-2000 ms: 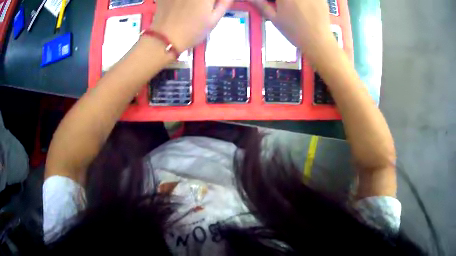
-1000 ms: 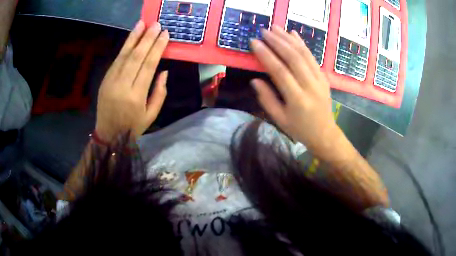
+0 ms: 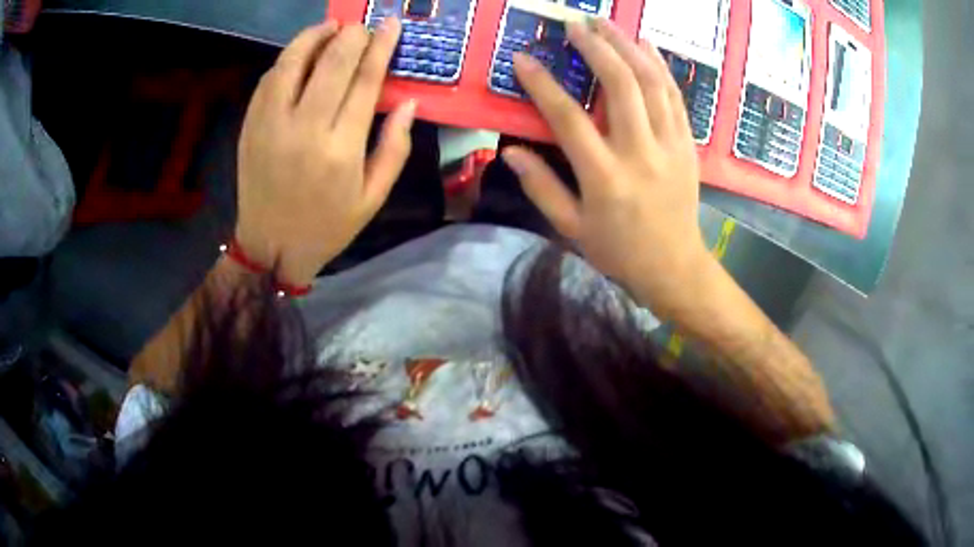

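Observation:
A red phone tray (image 3: 470, 106) lies tilted across the top of the view, with bar phones face up in its pockets. My left hand (image 3: 315, 144) rests on the tray's front left edge, fingertips beside the leftmost phone (image 3: 430, 48). My right hand (image 3: 625, 150) is over the second phone (image 3: 513, 64), one fingertip on its dark keypad and the other fingers across its right side. Neither hand grips anything. The phones to the right show light screens, such as one phone (image 3: 771, 86) with a white and bluish screen. The tray's far part is cut off by the frame.
The dark green bench edge (image 3: 870, 251) runs under and beyond the tray. Grey floor (image 3: 940, 321) lies at the right, with a dark cable. Another person's grey sleeve (image 3: 32, 160) is at the far left. A red frame-like object (image 3: 160, 150) is in shadow below the bench.
Since two seconds ago the view has swung and both hands came back to the tray's near edge. In the last second the right hand's fingers moved further onto the second phone's keypad.

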